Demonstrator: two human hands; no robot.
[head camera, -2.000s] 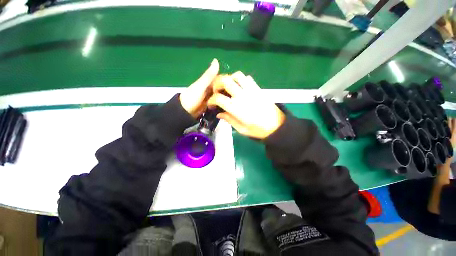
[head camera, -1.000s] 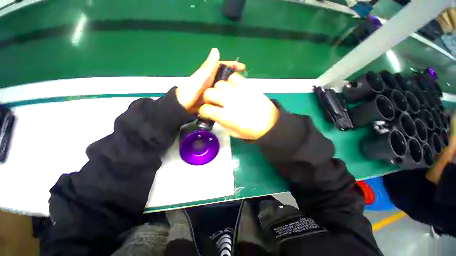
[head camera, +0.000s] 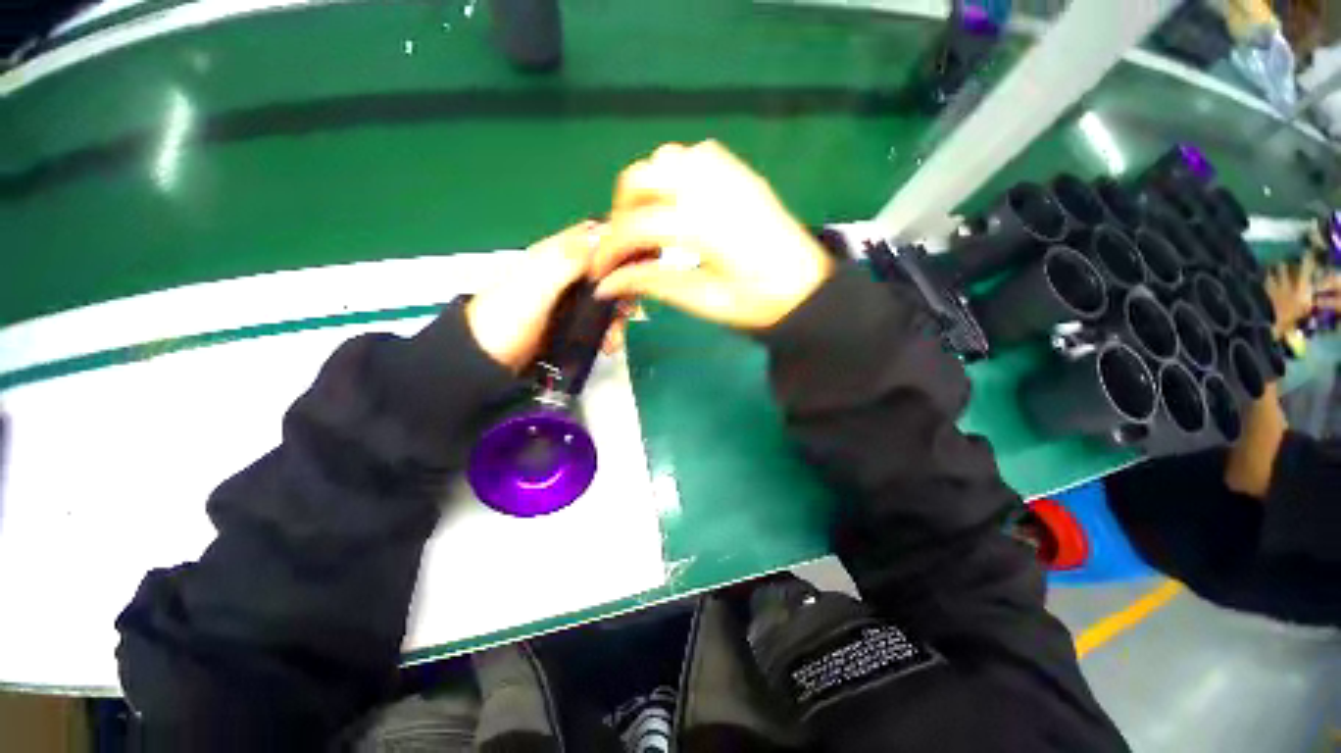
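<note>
A partly assembled unit stands or hangs over the white work sheet (head camera: 265, 486), its purple end piece (head camera: 533, 462) facing up towards me. Its slim black handle (head camera: 577, 341) points away from me. My left hand (head camera: 533, 294) is wrapped round the handle from the left. My right hand (head camera: 706, 236) is at the far end of the handle, its fingers bent over it and bright with glare. My fingers hide the handle's far end. Small pale details show at the joint between handle and purple end. I cannot tell whether my right fingers pinch a separate small part.
Many black barrel housings (head camera: 1125, 383) stand clustered at right, with handle shells (head camera: 941, 302) beside them. Beyond the white rail (head camera: 221, 303) runs the green conveyor (head camera: 353, 177) with spaced units (head camera: 527, 33). A slanted white post (head camera: 1015, 125) rises at right. Another person's hand (head camera: 1291, 294) shows at far right.
My right hand has moved from beside the handle to its far end. The conveyor units have moved left. The view has shifted, and the handle shells at left have almost left the picture.
</note>
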